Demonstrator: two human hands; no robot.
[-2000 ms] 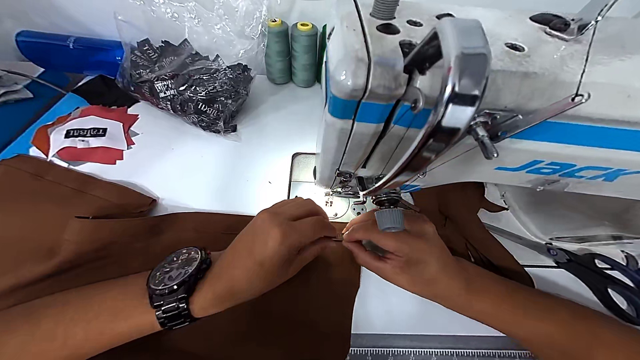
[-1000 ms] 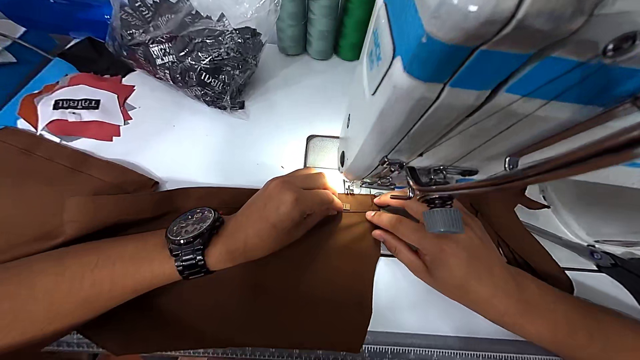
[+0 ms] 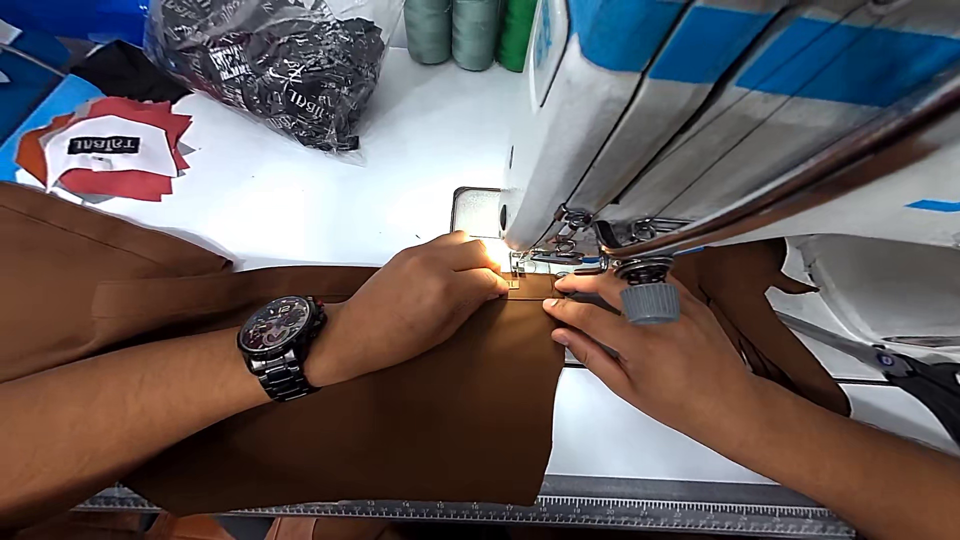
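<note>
Brown fabric (image 3: 450, 405) lies across the sewing machine's bed, its folded top edge close to the lit presser foot (image 3: 517, 262). My left hand (image 3: 420, 300), with a black watch (image 3: 279, 326) on the wrist, pinches that edge just left of the foot, beside a small brown tag (image 3: 512, 285). Right of the foot, my right hand (image 3: 660, 337) rests its fingertips at the fold, fingers spread, partly behind the grey tension knob (image 3: 649, 301). Whether it grips the cloth I cannot tell. The sewing machine's head (image 3: 600, 112) hangs above both hands.
Scissors (image 3: 892, 364) lie at the right beside more brown cloth. A plastic bag of black labels (image 3: 277, 75), thread cones (image 3: 475, 34) and a stack of red and white fabric pieces (image 3: 112, 150) are at the back. A ruler (image 3: 600, 506) runs along the table's front edge.
Both hands stay at the fabric's edge near the foot. They were close together two seconds ago; now they are farther apart, with the fold showing between them. The view has moved closer.
</note>
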